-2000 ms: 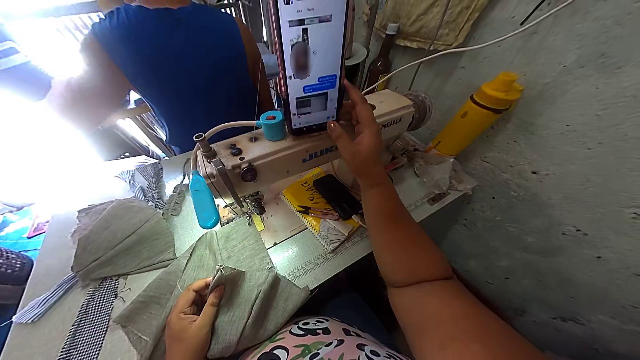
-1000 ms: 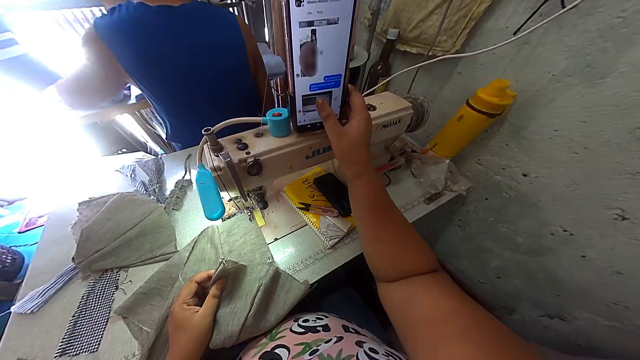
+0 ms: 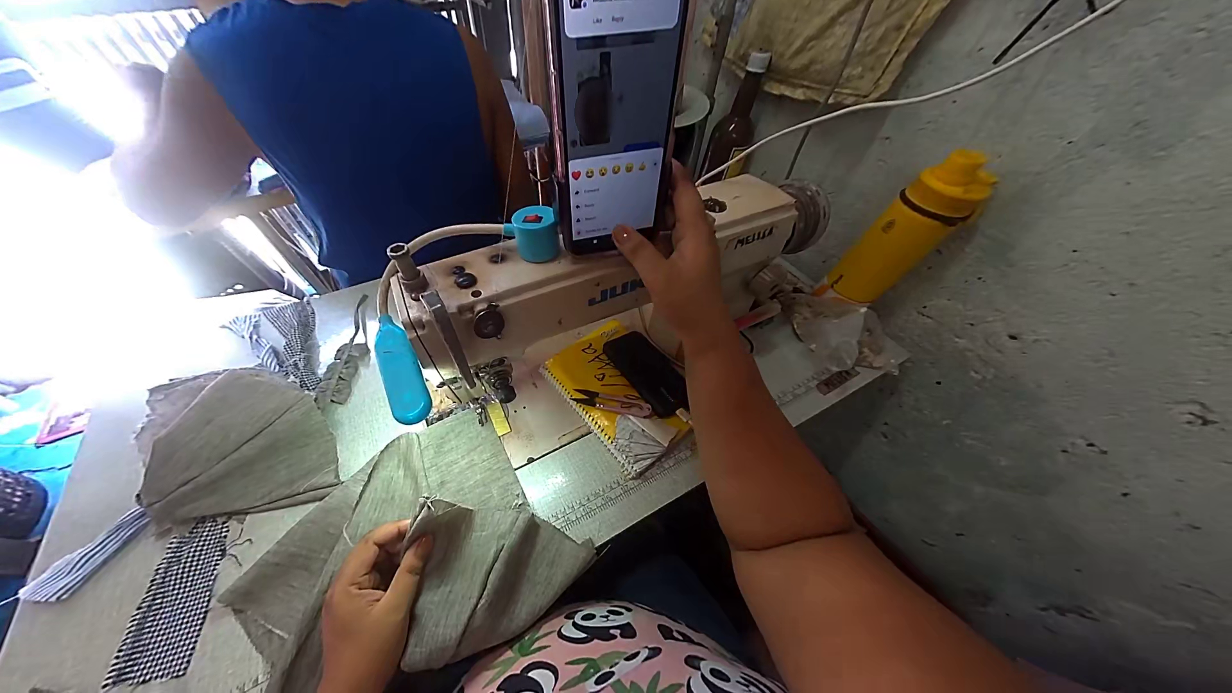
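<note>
My left hand [image 3: 371,602] pinches a folded edge of grey-green fabric [image 3: 481,568], which spreads over the table's front edge near the needle of a Juki sewing machine [image 3: 558,289]. My right hand [image 3: 679,255] is around the lower right edge of a smartphone [image 3: 616,125], its thumb over the bottom of the lit screen. The phone stands upright at the machine's top, beside a turquoise lamp switch [image 3: 535,234]; whether it rests on something is hidden. A turquoise lamp head [image 3: 402,371] hangs by the needle area.
A yellow notebook [image 3: 582,371] bears a black phone or case [image 3: 647,373] and thread snips [image 3: 611,401]. Left lie more grey fabric [image 3: 241,443] and a checked strip [image 3: 173,602]. A yellow bottle [image 3: 910,226] leans by the concrete wall. A person in blue [image 3: 356,125] sits beyond.
The phone's screen has changed from a chat to one with a pop-up menu and a row of emoji. My left hand has kept its hold on the fabric.
</note>
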